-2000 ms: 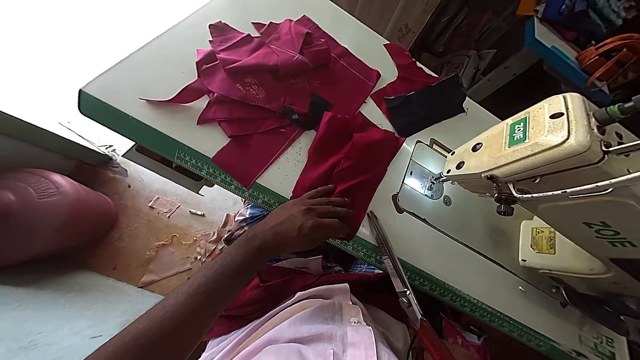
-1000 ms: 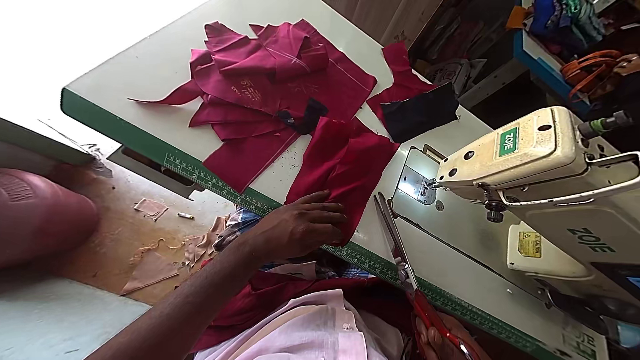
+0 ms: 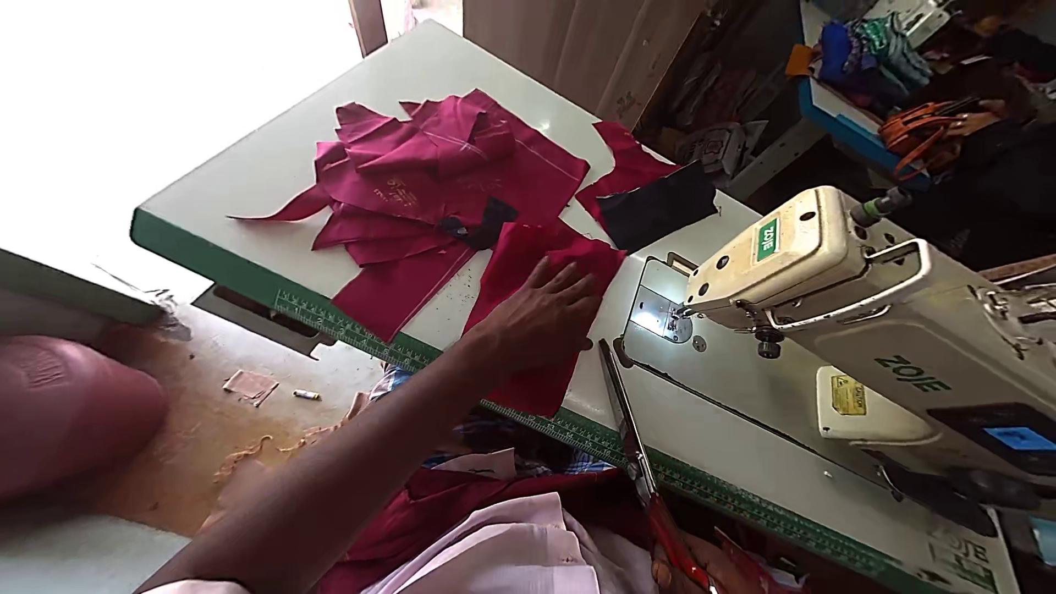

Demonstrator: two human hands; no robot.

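My left hand (image 3: 549, 318) lies flat, fingers spread, on a red fabric piece (image 3: 516, 260) near the table's edge. Low in the view, my right hand (image 3: 701, 565) holds red-handled fabric shears (image 3: 631, 433); their blades point up over the table edge, right of the red piece, and look closed. Beyond my left hand is a pile of maroon fabric pieces (image 3: 429, 157) with a small dark scrap (image 3: 483, 223) on it. A dark fabric piece (image 3: 660, 206) partly covers another maroon piece (image 3: 627, 165) behind the sewing machine's needle area.
An industrial sewing machine (image 3: 866, 322) with its lamp lit stands at the right. A green measuring tape (image 3: 742, 503) runs along the table's front edge. At the far right, a person's hand (image 3: 973, 120) is near an orange item. A pink rounded object (image 3: 74, 412) is at the left.
My left hand has moved up the red piece, away from the table edge. My right hand, hidden in the oldest frame, now shows on the shears' handles.
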